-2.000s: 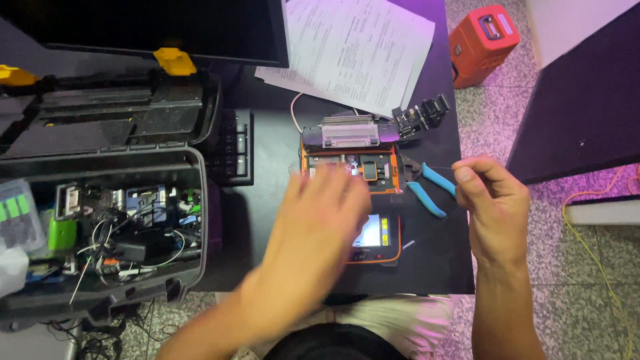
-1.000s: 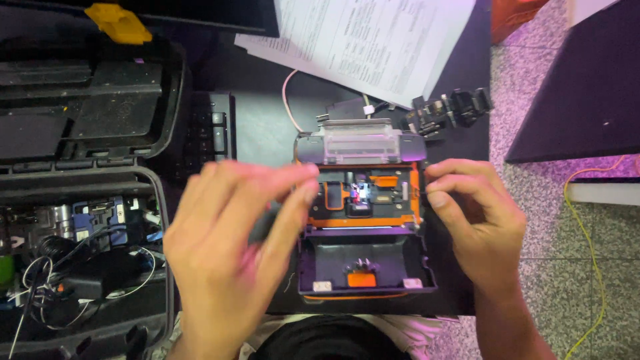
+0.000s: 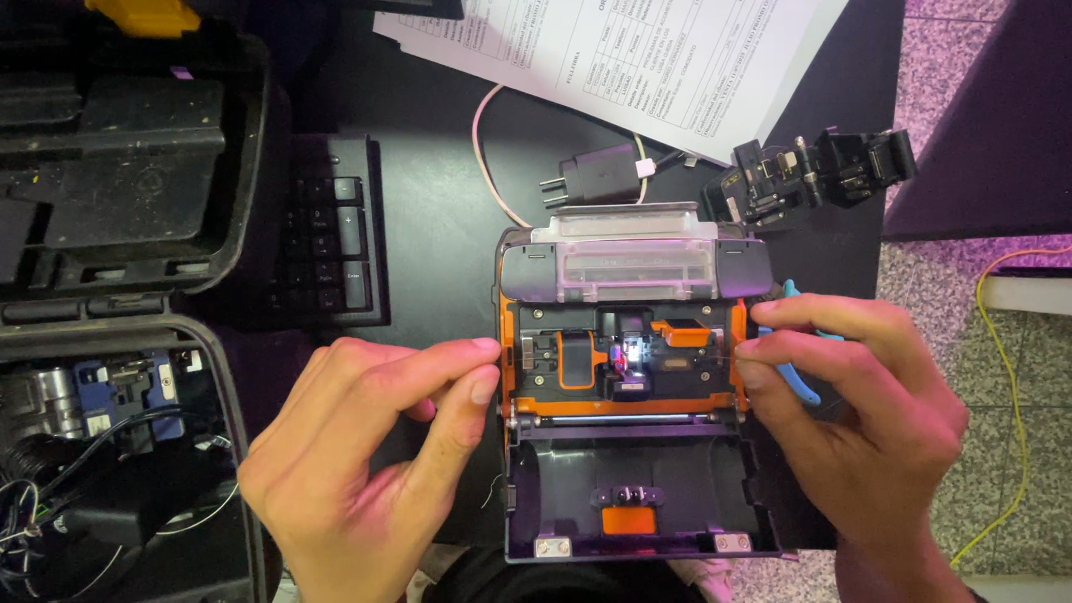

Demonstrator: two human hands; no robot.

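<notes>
A fusion splicer (image 3: 630, 402) with orange trim lies on the black table, its wind cover folded down toward me and a light glowing at its centre. Its left fibre clamp (image 3: 576, 360) lies flat, while the right clamp (image 3: 682, 332) is raised. My left hand (image 3: 377, 452) is at the splicer's left edge, thumb and forefinger nearly together; whether a fibre is between them I cannot tell. At the right edge, my right hand (image 3: 854, 410) pinches a thin optical fibre (image 3: 718, 358) that runs over the right side. Blue-handled pliers (image 3: 800, 385) lie partly behind my right hand.
A black fibre cleaver (image 3: 816, 176) stands behind the splicer on the right, with a power adapter (image 3: 599, 174) and printed papers (image 3: 636, 59) nearby. On the left are a keyboard (image 3: 339, 243) and an open tool case (image 3: 226, 402) holding cables. A yellow cable (image 3: 1013, 377) lies over the floor.
The splicer's cover, standing closed over nothing visible two seconds ago, now lies folded toward me in view. My left hand has moved left from over the splicer; my right hand has come to its right edge.
</notes>
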